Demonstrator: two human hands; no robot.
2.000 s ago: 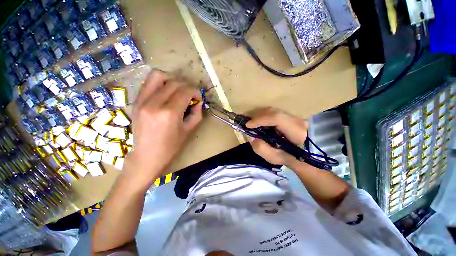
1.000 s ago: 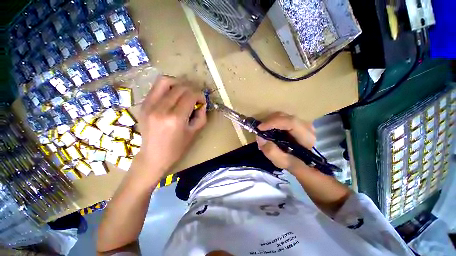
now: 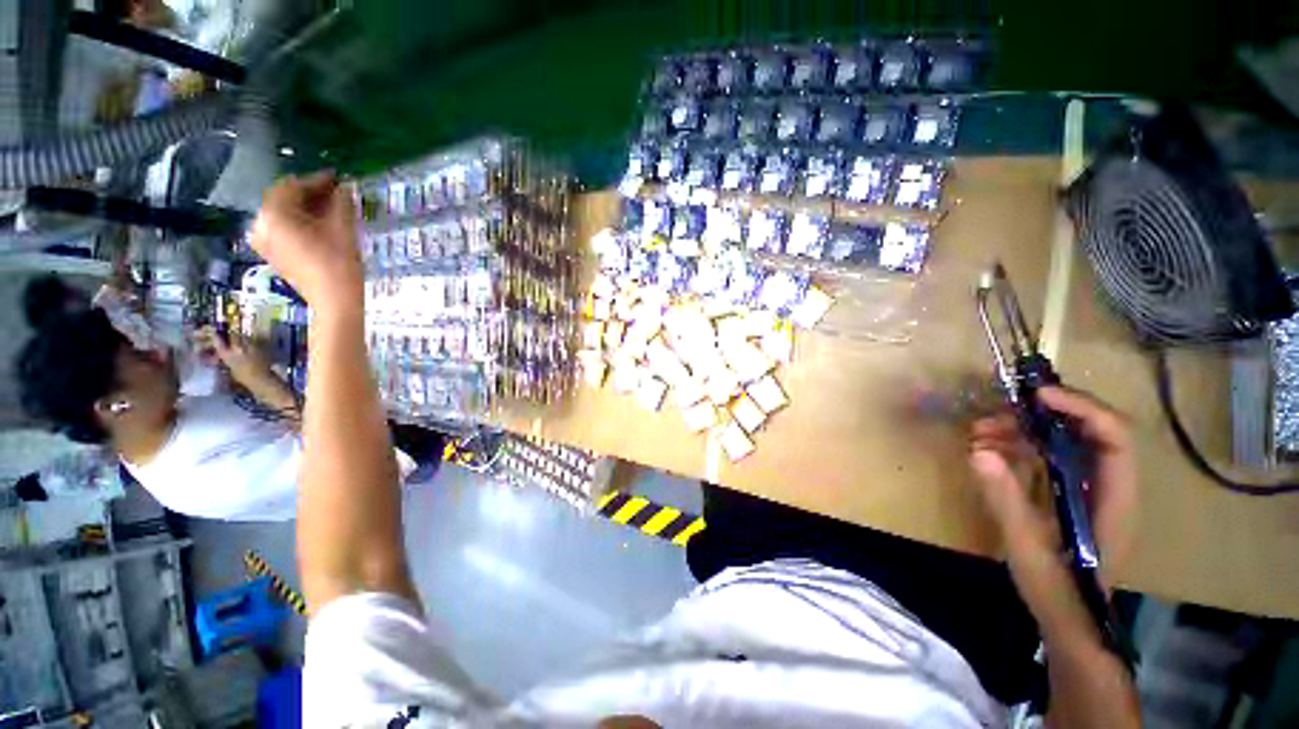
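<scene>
My left hand (image 3: 306, 239) is raised at the far left, beside the back left corner of the stacked clear trays (image 3: 435, 285). Its fingers are curled; I cannot tell if it holds anything. My right hand (image 3: 1061, 477) holds the soldering iron (image 3: 1014, 353) over the right part of the brown board, metal tip pointing to the far side. A loose pile of white-yellow battery cells (image 3: 691, 353) lies between the stacked trays and my right hand. Behind it, dark blue circuit boards (image 3: 812, 174) stand in rows in a clear tray.
A black fan (image 3: 1157, 249) stands at the back right, its cable curving over the brown board (image 3: 855, 442). The waste box (image 3: 1254, 399) is cut off at the right edge. Another person (image 3: 214, 449) sits at the left. A pale strip (image 3: 1063, 271) crosses the board.
The view has swung left. My left hand has left the soldering spot and reached far left to the stacked trays. My right hand still holds the iron, its tip now away from any cell.
</scene>
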